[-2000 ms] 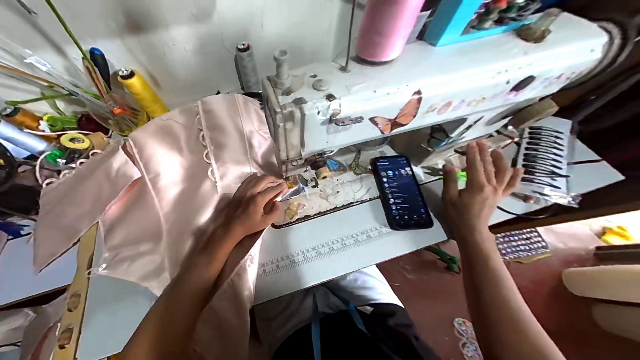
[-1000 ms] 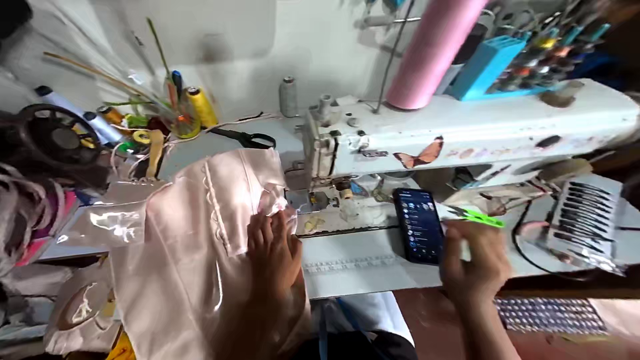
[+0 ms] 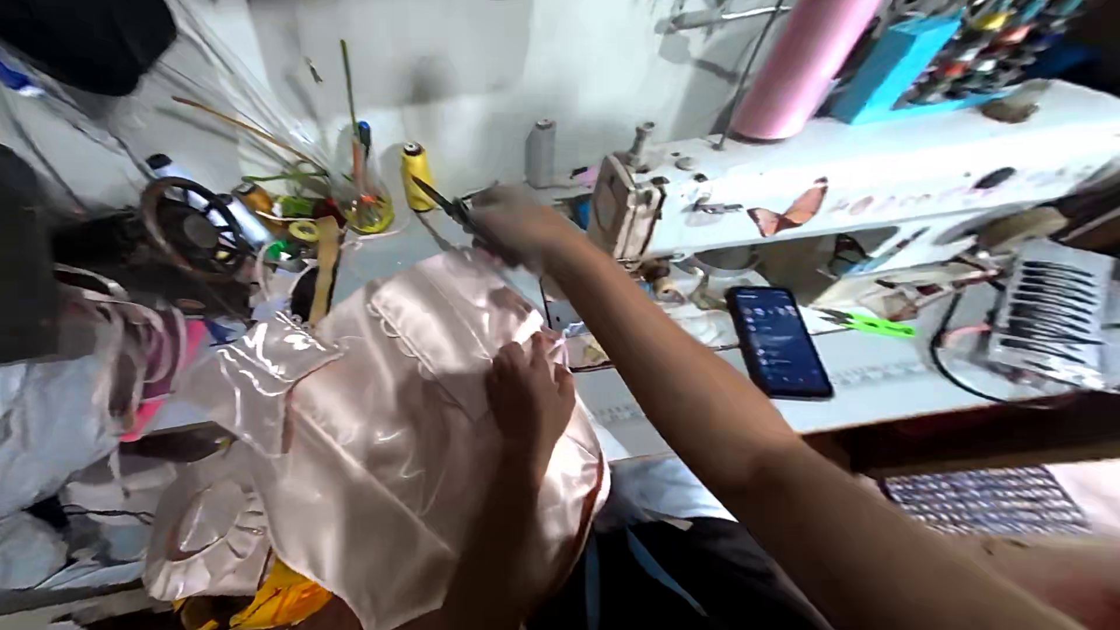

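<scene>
Pale pink satin fabric (image 3: 394, 455) is spread over the left of the sewing table and hangs toward the lap. My left hand (image 3: 529, 389) lies on its right edge, fingers closed on the satin beside the machine's needle area. Stretched across to the back of the table, my right hand (image 3: 516, 229) is blurred and grips dark-handled scissors (image 3: 444, 201), their blades pointing up and left. To the right of both hands stands a white sewing machine (image 3: 840, 201) with a butterfly sticker.
A smartphone (image 3: 779, 341) lies on the machine bed, with green-handled thread snips (image 3: 866, 324) to its right. A yellow thread cone (image 3: 418, 178) and a grey one (image 3: 542, 153) stand by the wall. A pack of black pins or clips (image 3: 1054, 306) sits at the right.
My right hand has moved from beside the phone to the back left and has taken hold of the scissors, which lay behind the fabric. My left hand stays on the satin.
</scene>
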